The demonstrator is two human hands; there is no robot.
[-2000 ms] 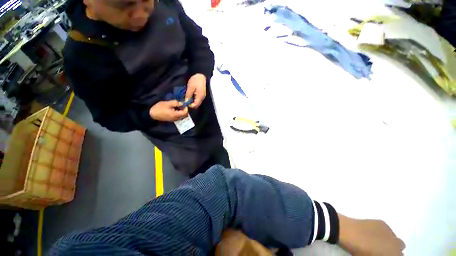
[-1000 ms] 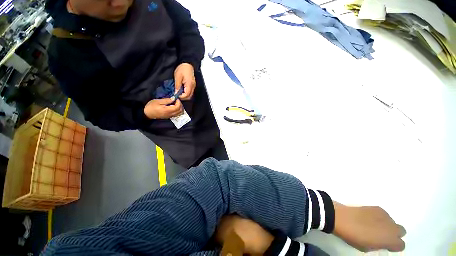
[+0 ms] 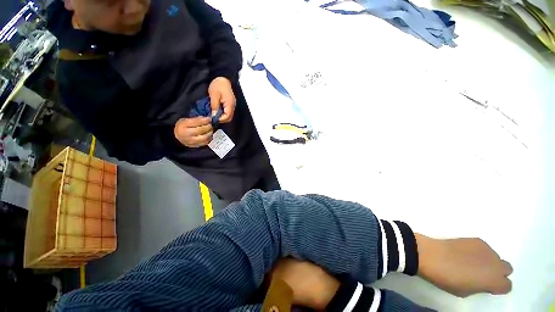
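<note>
My left hand [image 3: 465, 265] rests at the lower right over the white table [image 3: 365, 152], fingers curled together, nothing visible in it. My right hand [image 3: 307, 283] is at the bottom centre, partly hidden against my left sleeve; its fingers cannot be seen clearly. A brown patch [image 3: 278, 297] with a small round stud shows beside it. Pliers [image 3: 292, 133] with yellow-and-black handles lie on the table, well away from my hands. A narrow blue strip [image 3: 274, 81] lies beyond them.
A person in a dark apron [image 3: 176, 79] stands at the left, fingers on a small dark blue piece [image 3: 204, 107] with a white tag [image 3: 221, 144]. An orange-tan crate [image 3: 85, 207] is on the floor. Blue-grey scraps [image 3: 408, 19] and yellow-edged pieces [image 3: 529, 18] lie at the far side.
The view has shifted, so the table items sit higher in the picture. My arms keep nearly the same crossed pose. The other person's white tag has turned more towards the camera.
</note>
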